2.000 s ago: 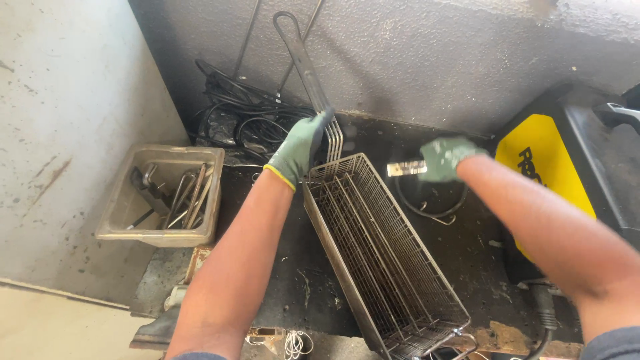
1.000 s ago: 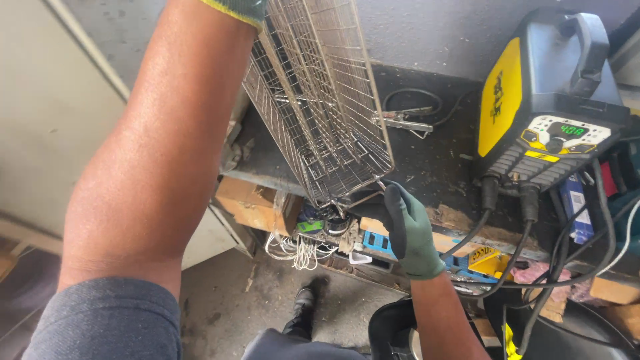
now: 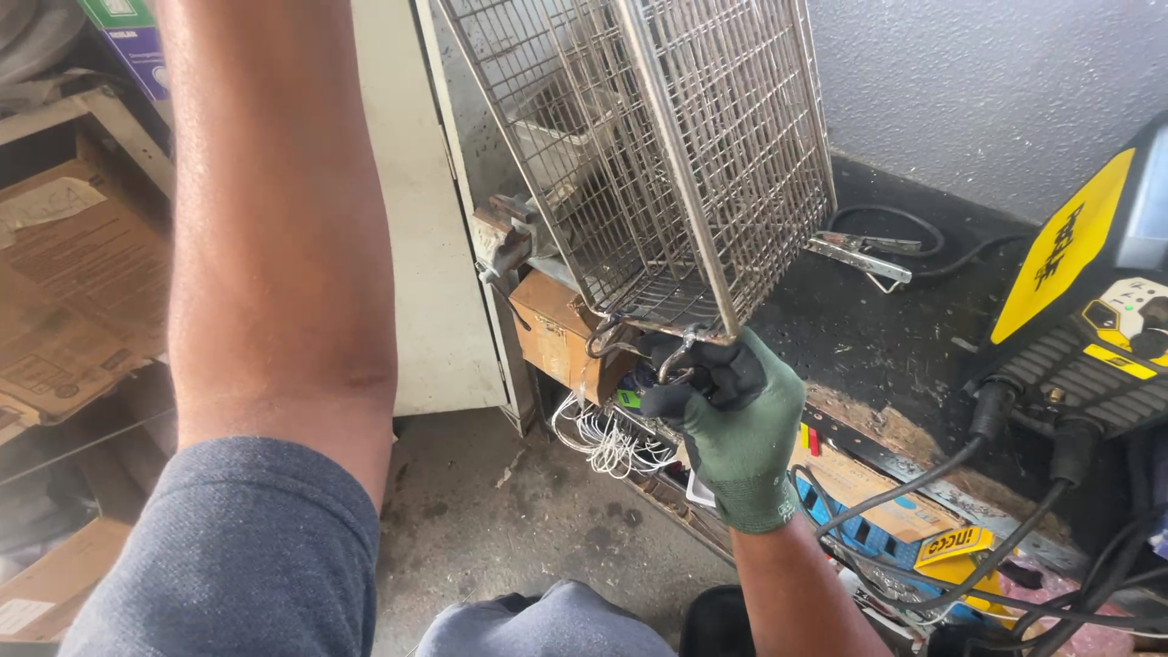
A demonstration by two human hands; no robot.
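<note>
A long wire-mesh fryer basket (image 3: 675,173) with inner wire dividers is held up above the bench, tilted, its lower end toward me. My right hand (image 3: 730,401), in a green and black work glove, grips that end by its bent wire hooks (image 3: 675,358). The left forearm reaches up past the top edge, so my left hand and the basket's handle are out of the frame. Beyond the basket, a metal welding clamp (image 3: 862,260) lies on the black bench top (image 3: 912,319).
A yellow and black welding machine (image 3: 1068,265) with thick cables stands on the bench at right. A bench vise (image 3: 502,239) is at the left corner, above a cardboard box (image 3: 552,338). White cable (image 3: 607,443) hangs below. Cartons (image 3: 73,292) are stacked at far left.
The basket, first lying on the bench, has been lifted and tilted. My right hand has moved from beside the clamp to the basket's near end. The left hand has left the view.
</note>
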